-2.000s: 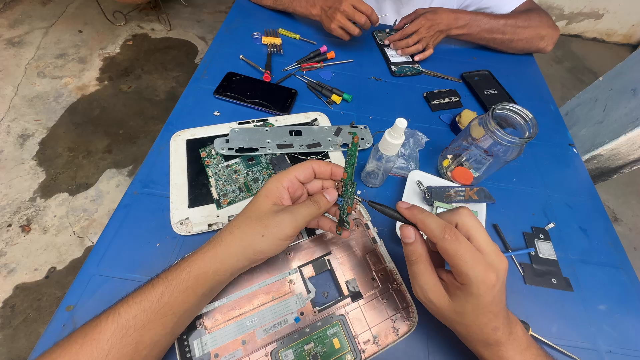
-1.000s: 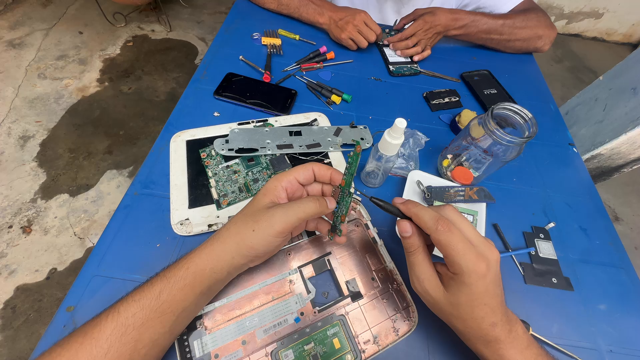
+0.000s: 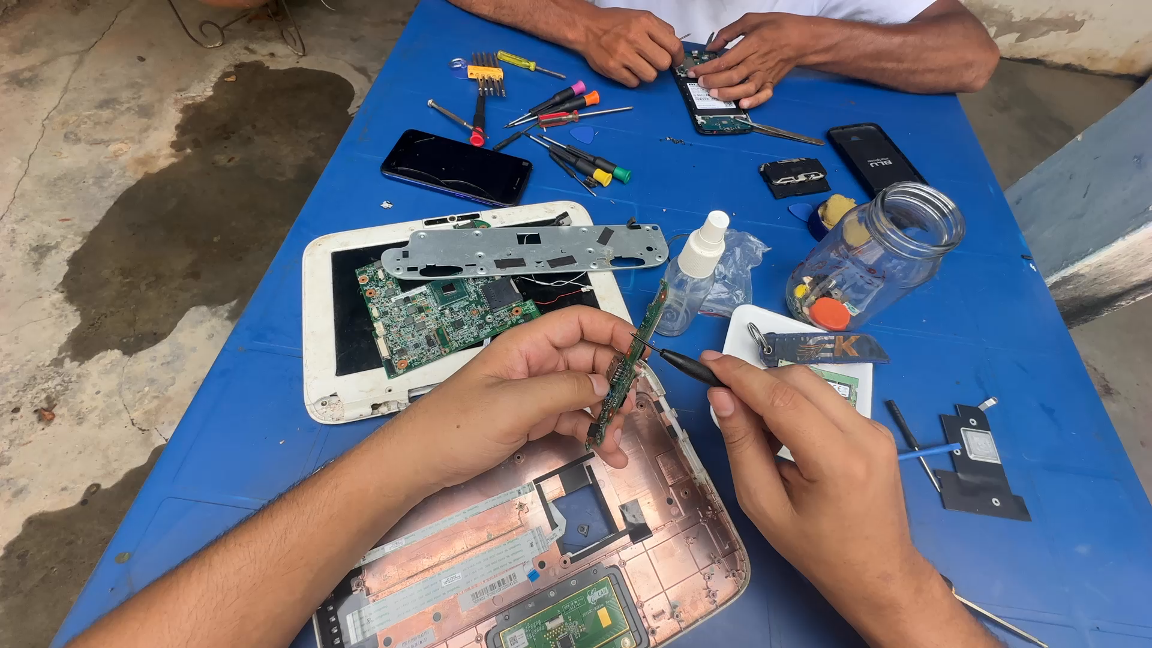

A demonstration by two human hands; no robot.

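My left hand (image 3: 531, 387) grips a narrow green circuit board (image 3: 623, 382), tilted edge-on, over the copper-coloured inside of a laptop casing (image 3: 666, 540). Between the thumb and fingers of my right hand (image 3: 801, 441) is a black-handled, thin-tipped tool (image 3: 688, 364), probably a screwdriver; its tip is at the board's upper part, though touch cannot be told. Behind my left hand a larger green circuit board (image 3: 441, 315) and a grey metal plate (image 3: 531, 250) lie on a white-framed screen panel (image 3: 319, 360). A clear spray bottle (image 3: 686, 288) stands just beyond the narrow board.
Across the blue table (image 3: 234, 486), a person's hands work on an opened phone (image 3: 715, 99). Several screwdrivers (image 3: 576, 103) and a black phone (image 3: 457, 168) lie this side of them. A glass jar (image 3: 868, 261) and a white tray (image 3: 742, 337) stand at right, near a black flat part (image 3: 981, 468).
The tool's tip in my right hand has moved up along the narrow board since a second ago. My left hand keeps its hold on the board, which now leans more to the right.
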